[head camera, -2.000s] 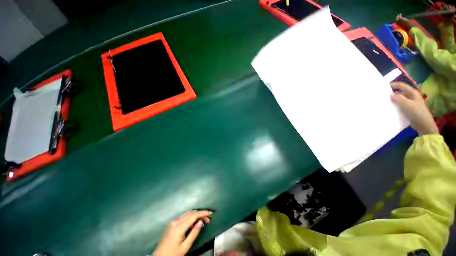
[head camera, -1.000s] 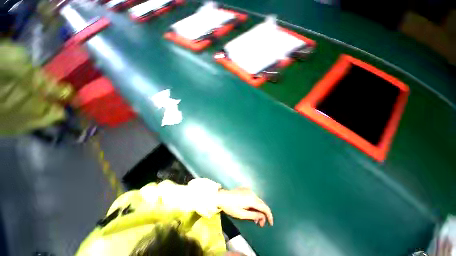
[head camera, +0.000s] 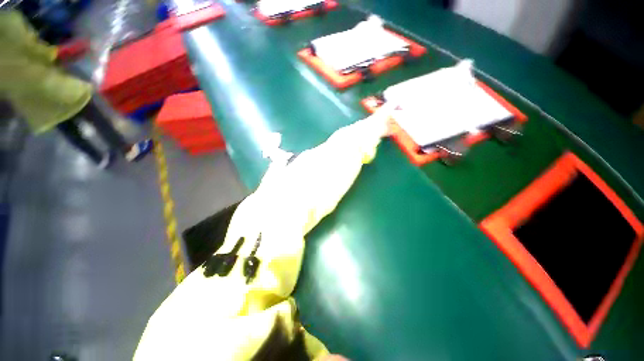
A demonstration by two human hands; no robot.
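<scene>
A clamped panel assembly with a white top and black clips (head camera: 452, 107) lies on an orange-red tray (head camera: 418, 156) on the green surface. My left arm, in a yellow sleeve, stretches forward across the bench. My left hand (head camera: 385, 113) is at the tray's near-left corner, beside the white sheet. It is small, overexposed and blurred, so its fingers and grip do not show clearly. A bare black display panel (head camera: 582, 243) lies in another orange-red tray (head camera: 500, 236) at the right. My right hand is not identifiable; a small skin-coloured patch shows at the bottom edge.
More covered panels (head camera: 360, 46) lie on trays farther along the line. White scrap (head camera: 274, 149) is beside my sleeve. A black bin (head camera: 208, 236) is below the bench edge, partly hidden. Stacked red trays (head camera: 148, 70) and a person in yellow (head camera: 42, 77) are at the left.
The view has swung left to the clamped panels. My left hand has moved from the near bench edge to the clamped panel's tray. The large white sheet seen earliest is out of view.
</scene>
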